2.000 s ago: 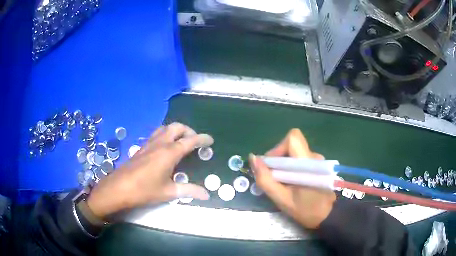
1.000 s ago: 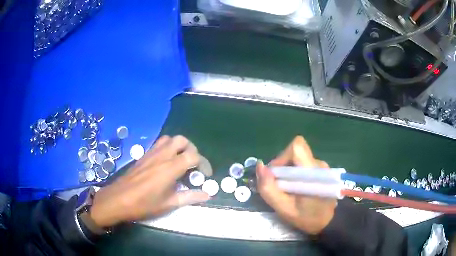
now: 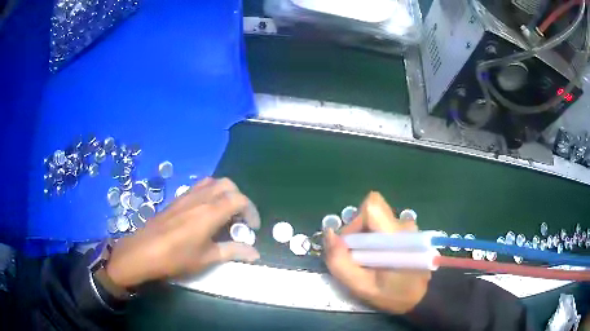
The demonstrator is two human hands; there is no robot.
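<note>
Several small silver discs (image 3: 283,231) lie on the dark green belt (image 3: 310,161) between my hands. My right hand (image 3: 382,258) grips twin white electrode pens (image 3: 394,250), tips pointing left beside the nearest discs; the tips are mostly hidden by my fingers. A blue and a red lead run right from the pens. My left hand (image 3: 184,236) is curved palm-down at the blue bin's edge, thumb and fingers apart around a disc or two (image 3: 241,233). Whether its fingers touch them is unclear.
The blue bin (image 3: 162,84) at left holds loose discs (image 3: 139,197) and a clear bag of parts (image 3: 87,29). A grey power unit (image 3: 511,71) with red digits stands behind right. More small parts (image 3: 550,240) line the belt at right. A pale metal rail (image 3: 272,284) edges the belt in front.
The discs between my hands are more spread out, and some now lie further right. My left hand has shifted slightly left. The pens have moved slightly down and left.
</note>
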